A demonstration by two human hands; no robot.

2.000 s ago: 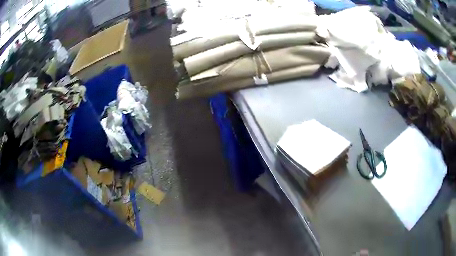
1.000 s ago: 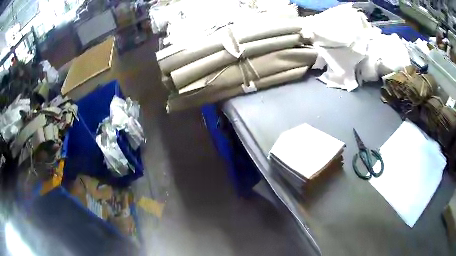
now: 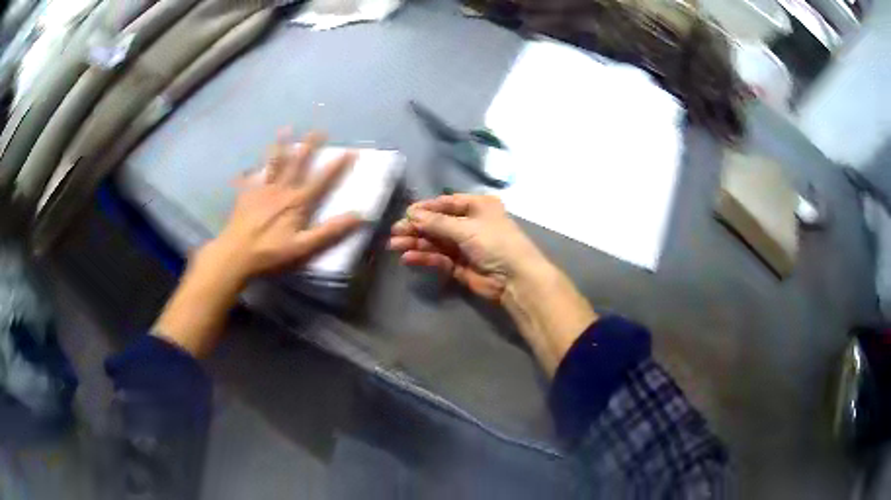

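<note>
The finished stack [image 3: 342, 229], white-topped with dark layered edges, lies near the table's front left edge. My left hand [image 3: 278, 215] is spread over its top, fingers apart, and holds nothing; it is blurred. My right hand [image 3: 469, 239] is just right of the stack, above the table, with thumb and fingertips close together; whether something small is between them cannot be told. The scissors [image 3: 457, 146], dark with green loop handles, lie beyond my right hand, beside the white lining sheets [image 3: 591, 146].
A tan block of cut pieces [image 3: 760, 210] lies at the right. Brown tied bundles [image 3: 674, 49] lie along the far edge. Long beige cloth rolls [image 3: 127, 98] are at the upper left. The iron [image 3: 860, 391] shows partly at the right rim. The table's front edge [image 3: 420, 391] runs below my hands.
Both hands have come into view, the left over the stack and the right beside it. The view has swung right and closer to the table; the blue bins are out of view.
</note>
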